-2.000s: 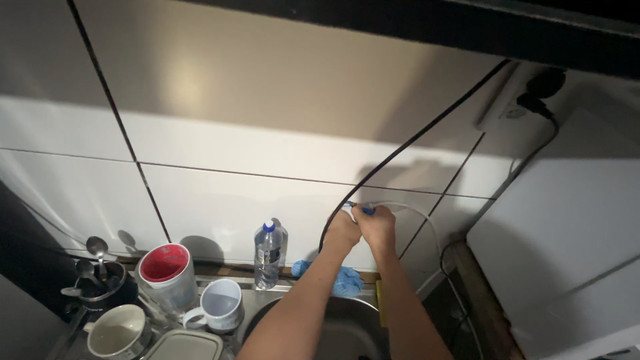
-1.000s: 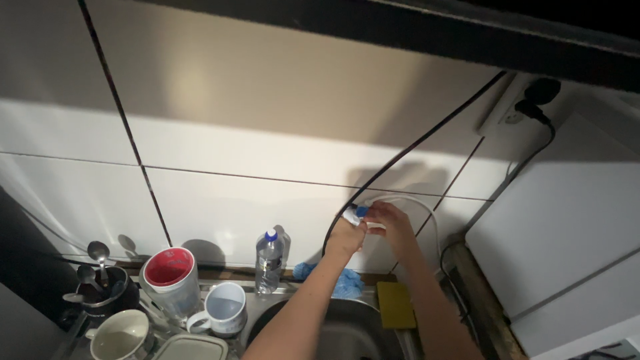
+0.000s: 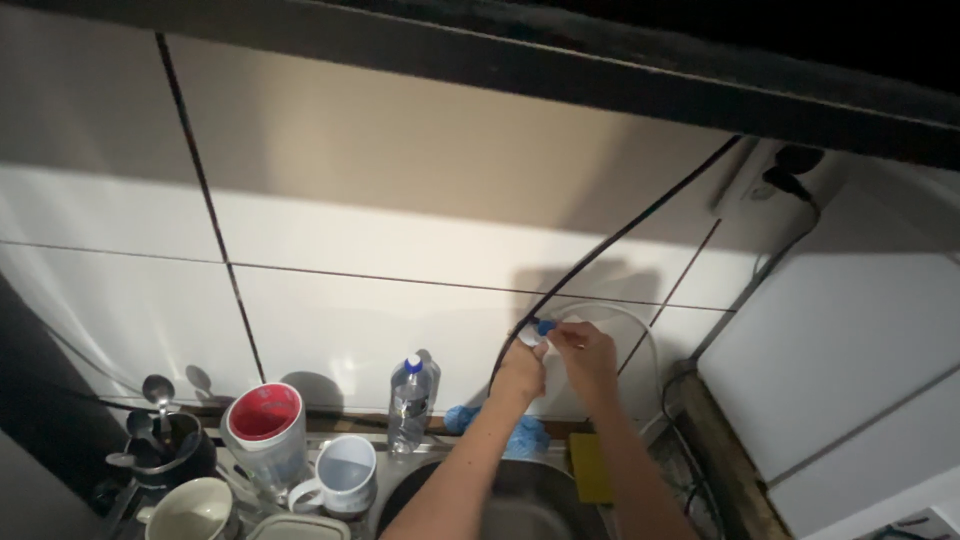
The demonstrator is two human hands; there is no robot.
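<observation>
Against the tiled wall above the sink, my left hand (image 3: 523, 367) is closed around a small white fitting (image 3: 529, 334) with a blue part (image 3: 545, 327). My right hand (image 3: 587, 346) has its fingertips at the blue part, on the fitting's right side. A pale thin hose (image 3: 634, 313) curves away to the right from behind the hands. The black cable (image 3: 622, 232) runs diagonally down the wall and passes just left of the fitting. Details of the fitting are small and partly hidden by my fingers.
Below my arms is a metal sink (image 3: 536, 471), with a blue cloth (image 3: 529, 435) and yellow sponge cloth (image 3: 591, 466) at its edge. Left stand a plastic bottle (image 3: 409, 412), mug (image 3: 352, 475), red-lined container (image 3: 264, 414) and cutlery pot (image 3: 176, 457). A plugged socket (image 3: 765, 184) is upper right.
My right hand has shifted slightly right from my left hand, and more of the blue part shows between them. The yellow cloth, mostly hidden at first, now shows beside my right forearm.
</observation>
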